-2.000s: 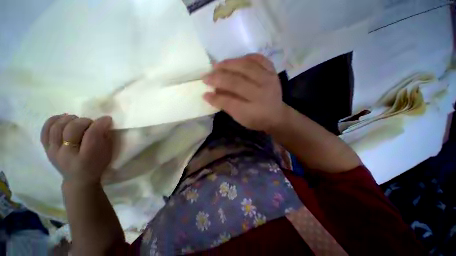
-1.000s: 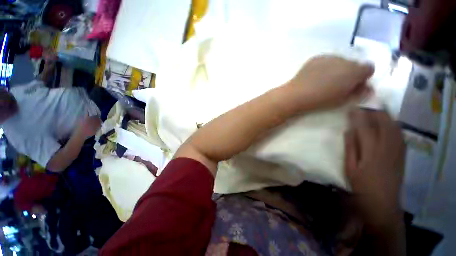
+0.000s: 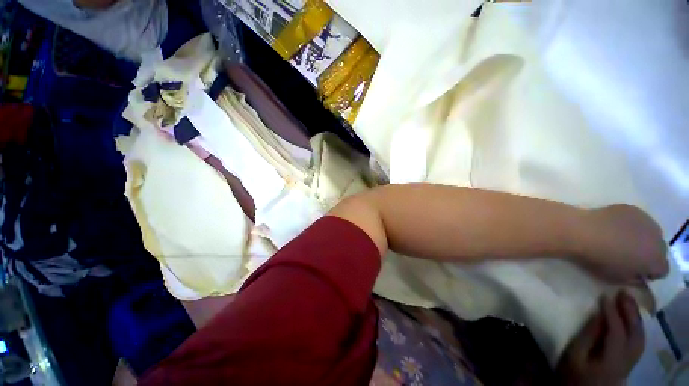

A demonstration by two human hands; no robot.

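The cream garment piece (image 3: 491, 290) spreads under my left forearm, over the lap and up onto the white table. My left hand (image 3: 631, 245) is at the far right with fingers curled down at the cloth's edge, closed on it; the fingertips are mostly hidden. My right hand (image 3: 608, 339) is just below it, cut off by the shadow and the picture's bottom, fingertips against the same cloth. Its grip cannot be made out. The needle area is not in view.
A pile of cut pieces (image 3: 189, 234), cream with dark navy bits, lies low at left. Yellow tape edging (image 3: 351, 75) runs along the table's left side. Part of a person in light clothing (image 3: 125, 26) shows at top left. A dark strip lies at the right edge.
The view has swung left and down, so the machine has left the picture and the pile looks larger. Both hands now sit lower at the right, close together on the cloth.
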